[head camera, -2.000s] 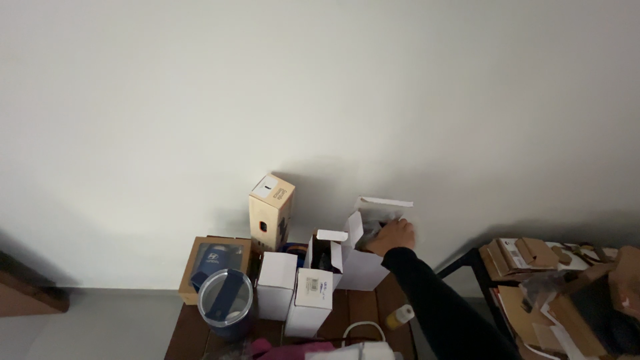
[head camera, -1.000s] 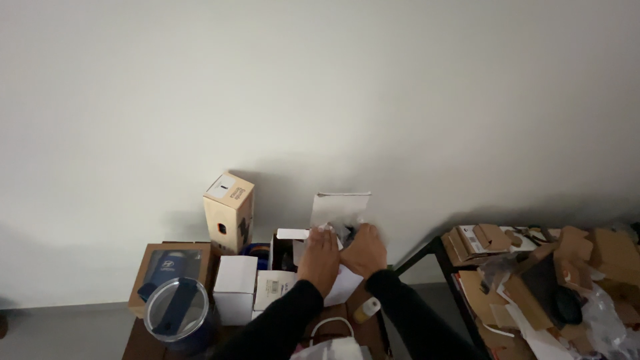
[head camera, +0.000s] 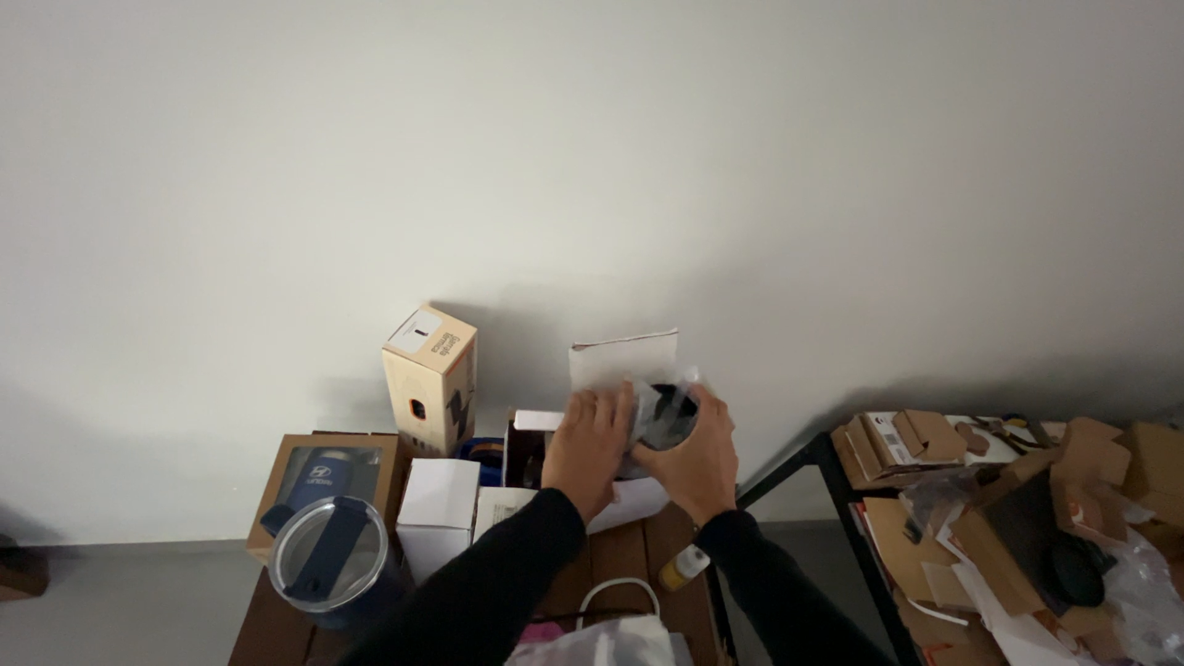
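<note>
A dark object in clear plastic wrap (head camera: 668, 414) is between my hands, at the mouth of a white cardboard box (head camera: 624, 359) whose flap stands up against the wall. My right hand (head camera: 698, 458) grips the wrapped object from the right with thumb and fingers. My left hand (head camera: 589, 444) lies against the left side of the box opening and the wrap; its fingertips are close together, and whether it grips anything is unclear. Just left of it is an open box with a white flap (head camera: 539, 421) and a dark inside.
On the wooden table (head camera: 629, 552) are a lidded blue tumbler (head camera: 330, 555), a windowed cardboard box (head camera: 268, 504), a tall beige box (head camera: 428, 384), a white box (head camera: 438, 499), a small bottle (head camera: 684, 568) and a plastic bag (head camera: 601, 645). Right, a black-framed shelf (head camera: 846, 504) holds cardboard and plastic.
Two seconds ago only my right hand was in view, at the white box; my left hand has since joined it. The dark wrapped object now shows above the box mouth.
</note>
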